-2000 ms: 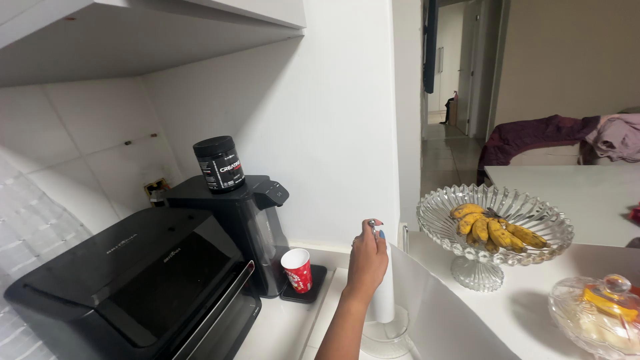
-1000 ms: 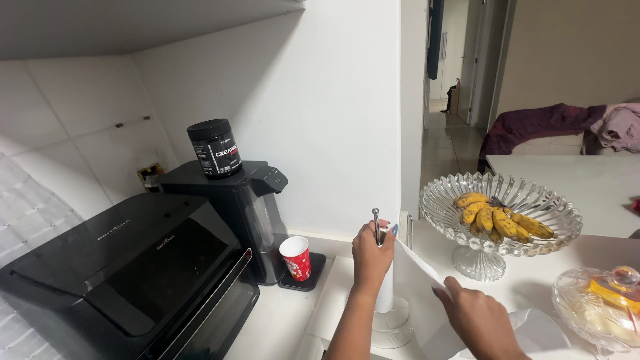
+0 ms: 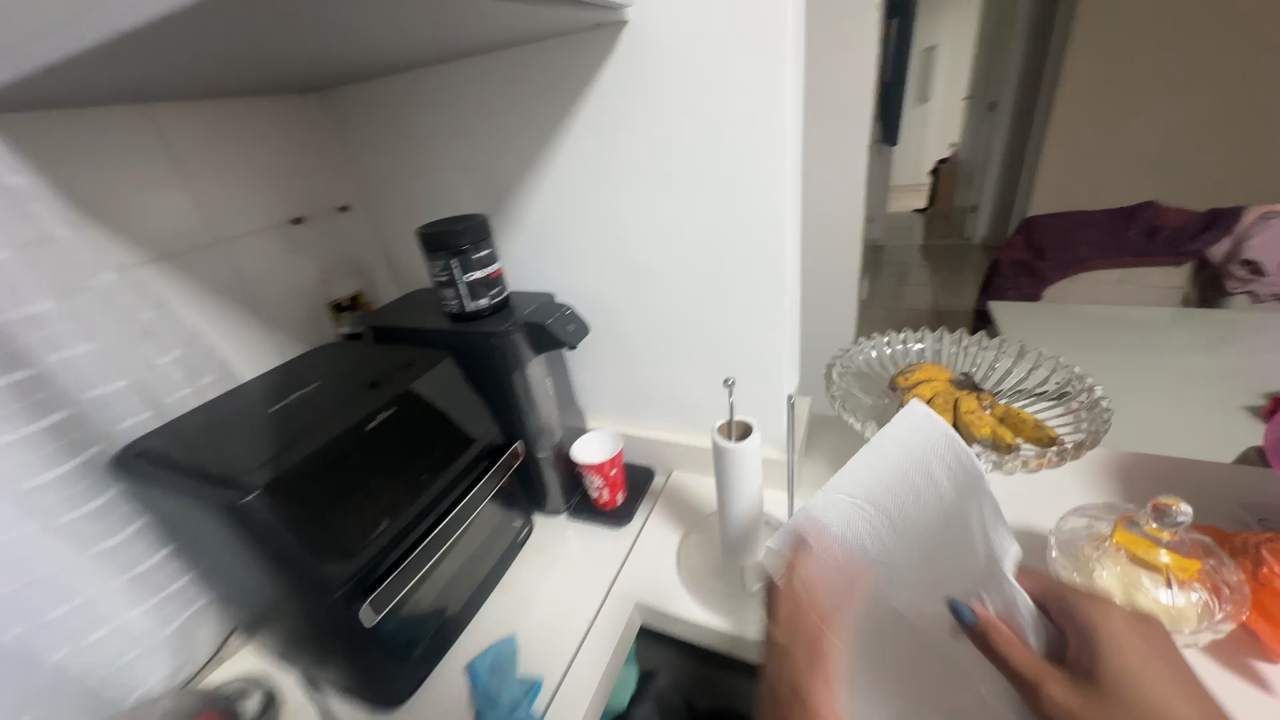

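A white paper towel sheet [image 3: 915,510] hangs between my hands at the lower right. My left hand [image 3: 815,640], blurred by motion, is at the sheet's left edge; how its fingers close is unclear. My right hand [image 3: 1085,650], with a dark blue thumbnail showing, pinches the sheet's right edge. Left of the sheet, the paper towel roll [image 3: 738,490] stands upright on its holder, whose metal rod [image 3: 729,400] pokes out of the top.
A black countertop oven [image 3: 330,470], a black drink machine [image 3: 510,380] with a black tub [image 3: 463,266] on it, and a red paper cup [image 3: 600,475] are left. Right stand a glass bowl of bananas [image 3: 850,390] and a lidded glass dish [image 3: 1150,570]. A blue cloth [image 3: 503,680] lies below.
A sheet has come away from the roll, and my left hand has let go of the roll's top and moved down and right. The view has tilted lower.
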